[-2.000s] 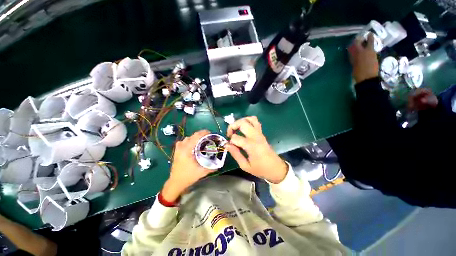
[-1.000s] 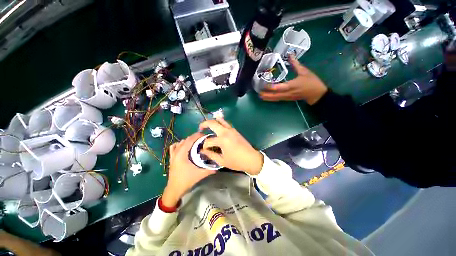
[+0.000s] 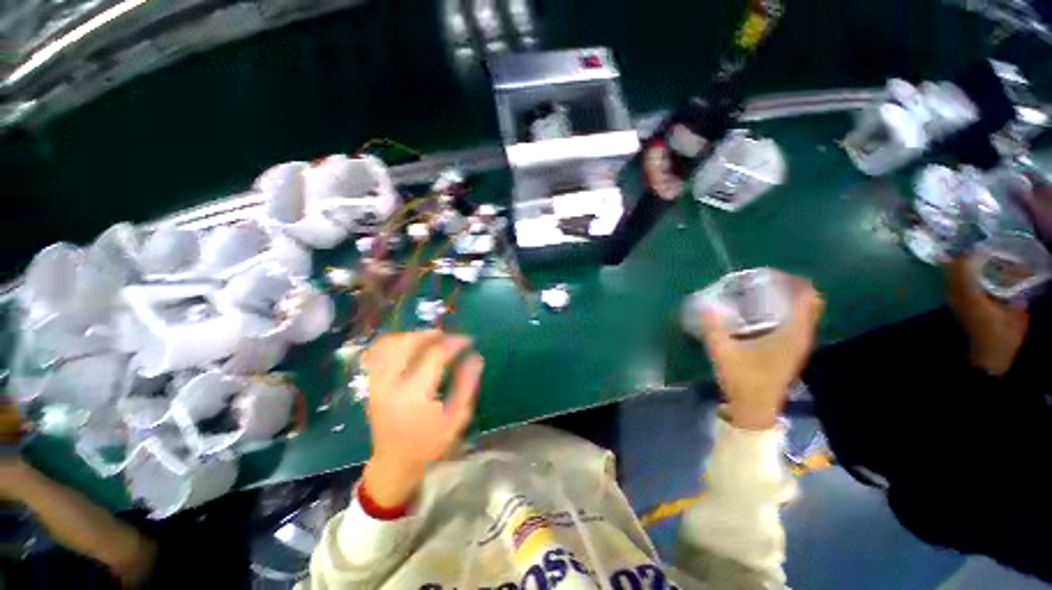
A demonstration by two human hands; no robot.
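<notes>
My right hand is at the right, closed around a white housing shell at the bench's front part. The shell's open side shows something inside, too blurred to tell. My left hand is at the centre left, raised at the bench's front edge, with fingers curled apart and nothing visible in it. The black electric screwdriver hangs tilted beside the grey-white screw feeder. Another white housing stands just right of the screwdriver.
Stacked white shells cover the left of the green bench. Tangled wires with small motors lie between them and the feeder. One small white piece lies in front of the feeder. At the right, another person's hand holds a part near white pieces.
My right hand has moved right, away from my left hand, and holds a housing there. My left hand no longer holds a housing. The other person's hand has withdrawn from the housings beside the screwdriver.
</notes>
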